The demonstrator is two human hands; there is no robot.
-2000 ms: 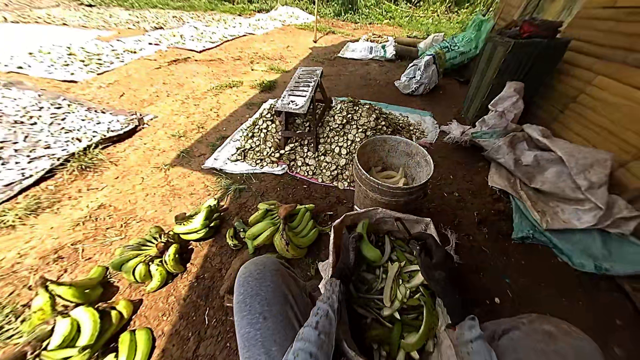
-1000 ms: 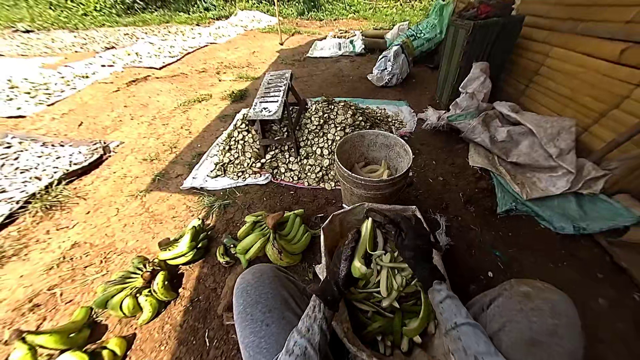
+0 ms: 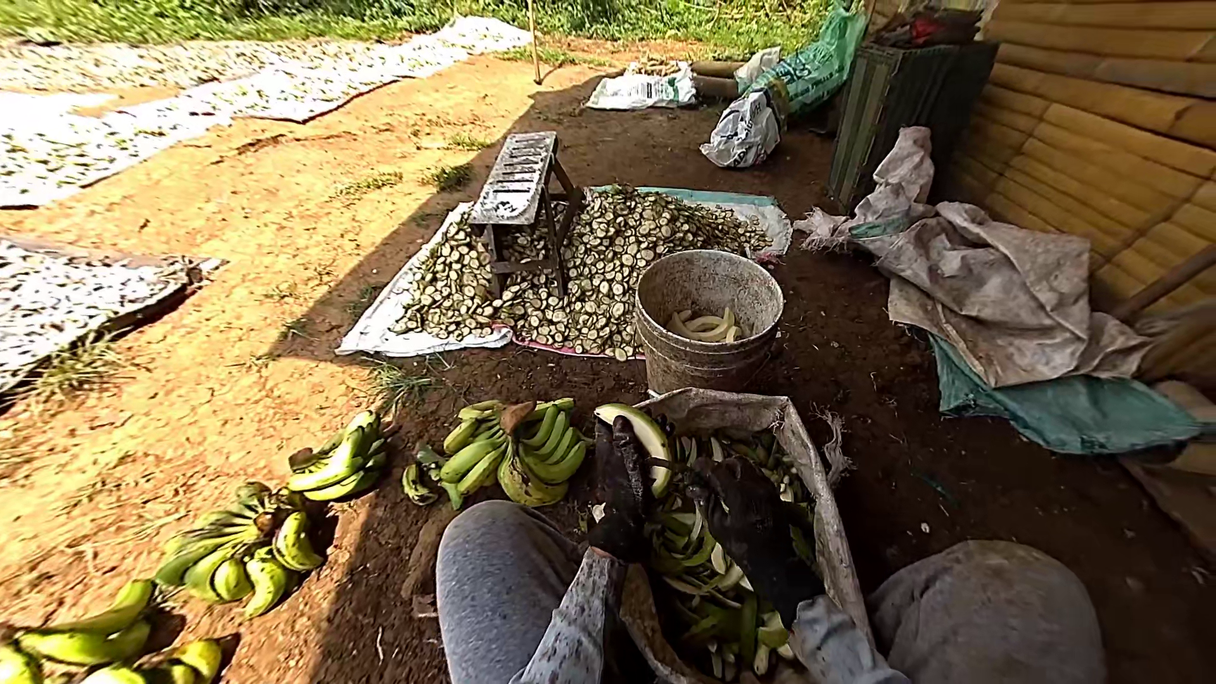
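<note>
A partly peeled green banana or plantain point(image 3: 638, 429) is in my dark-gloved left hand point(image 3: 621, 484), over the left rim of an open woven sack point(image 3: 826, 513). Close to the fruit's lower end, my right hand point(image 3: 746, 518), also in a dark glove, has its fingers curled; what it holds is too dark to tell. Green peels point(image 3: 693, 560) fill the sack between my knees. Beyond it stands a dirty plastic bucket point(image 3: 708, 356) with peeled fruit point(image 3: 705, 326) inside. Left of my hands lies a bunch of green fruit point(image 3: 518, 454).
More green bunches point(image 3: 237, 551) lie on the soil at left. Behind the bucket, a wooden slicing stand point(image 3: 518, 180) rises from sliced pieces point(image 3: 608, 256) heaped on a sheet. Crumpled sacks point(image 3: 997, 285) lie right, by a bamboo wall point(image 3: 1102, 142). Slices cover sheets point(image 3: 85, 304) at far left.
The fruit, low over the sack a second ago, is now raised at its left rim in my left hand. Both hands have come up higher above the peels.
</note>
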